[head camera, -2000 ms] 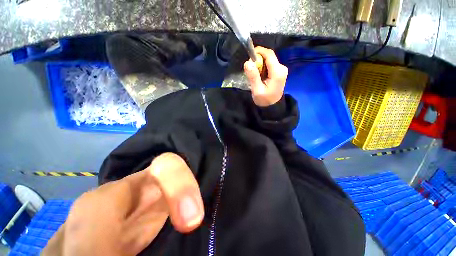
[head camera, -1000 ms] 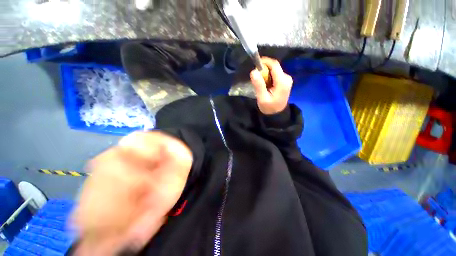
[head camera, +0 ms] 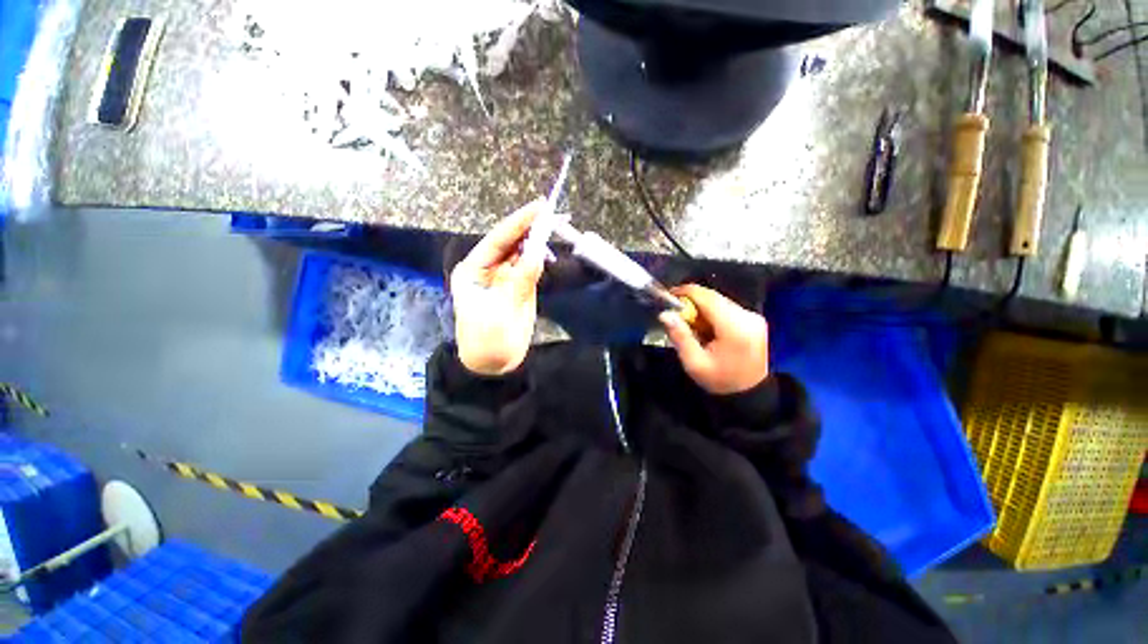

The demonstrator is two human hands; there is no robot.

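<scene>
My left hand (head camera: 500, 289) holds a slender white moulded plastic part (head camera: 544, 220) upright between thumb and fingers at the bench's front edge. My right hand (head camera: 723, 340) is closed around the short yellow handle of a tool with a long pale shaft (head camera: 613, 260). The shaft points up and left, and its tip is at the plastic part, close to my left fingers. Whether tip and part touch, I cannot tell. A loose heap of white parts (head camera: 485, 50) lies on the speckled grey bench (head camera: 239, 164).
A black drum on a round base (head camera: 680, 94) stands at the bench's back middle. Two wood-handled irons (head camera: 964, 183), black snips (head camera: 881, 161) and a small pale-handled knife (head camera: 1074, 258) lie right. A phone (head camera: 126, 73) lies left. Below are a parts bin (head camera: 378, 333), blue tub (head camera: 881, 440) and yellow crate (head camera: 1064, 453).
The view has shifted up over the bench. My left hand has moved from near the camera to the bench edge and now holds a white part. My right hand still holds the tool.
</scene>
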